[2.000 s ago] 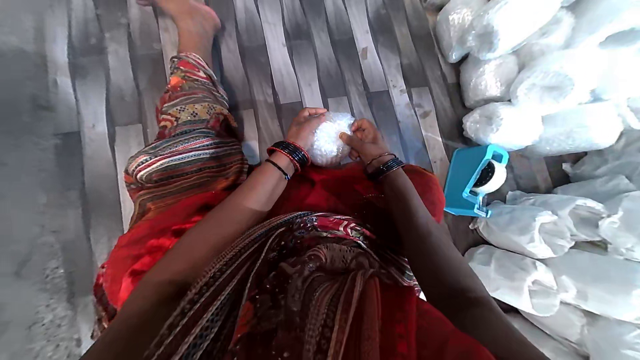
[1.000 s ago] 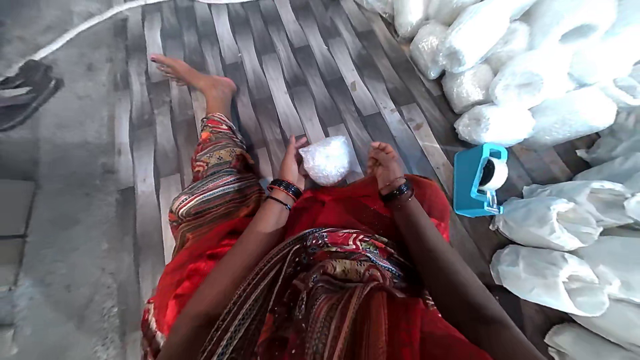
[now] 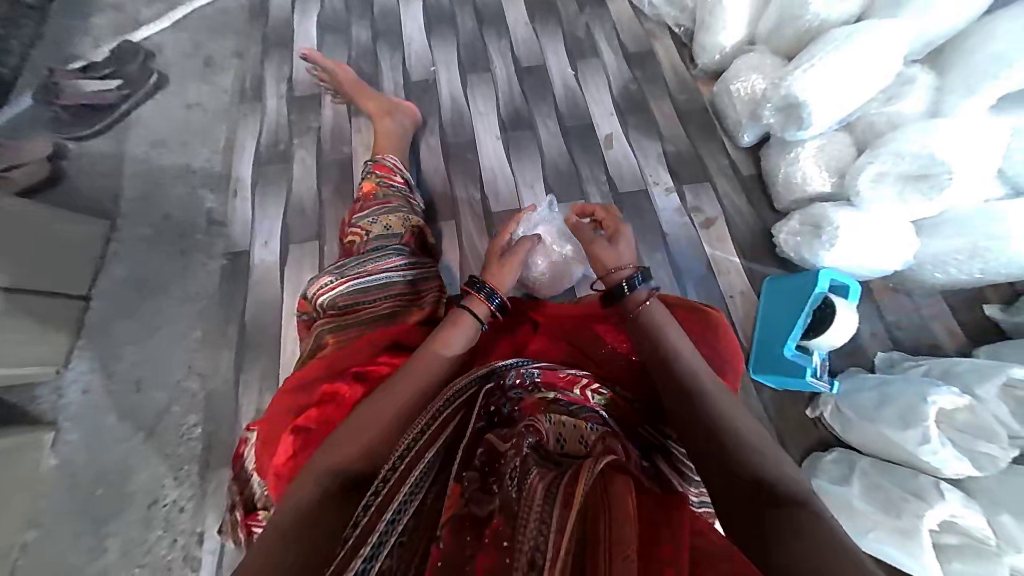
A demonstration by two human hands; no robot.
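Observation:
A small bundle in clear bubble wrap [image 3: 550, 254] rests at the edge of my lap, its loose upper end pointing away from me. Around its left side my left hand [image 3: 508, 252] is curled, thumb on top. My right hand [image 3: 602, 232] is at the upper right of the bundle, thumb and forefinger pinched together; whether a strip of film or tape is between them is too small to tell. To the right, a blue tape dispenser [image 3: 772, 332] with a roll of tape [image 3: 840, 322] stands on the patterned floor mat.
Bubble-wrapped bundles [image 3: 844, 236] are piled at the upper right. White wrapped packages [image 3: 920, 416] lie beyond the dispenser at the lower right. My bare foot [image 3: 364, 100] is on the floor mat [image 3: 496, 96]. Dark footwear [image 3: 104, 88] lies on the concrete at the upper left.
One second ago my right hand was apart from the bundle; now it is close against its upper right side. The bundle has turned, and its loose end now shows.

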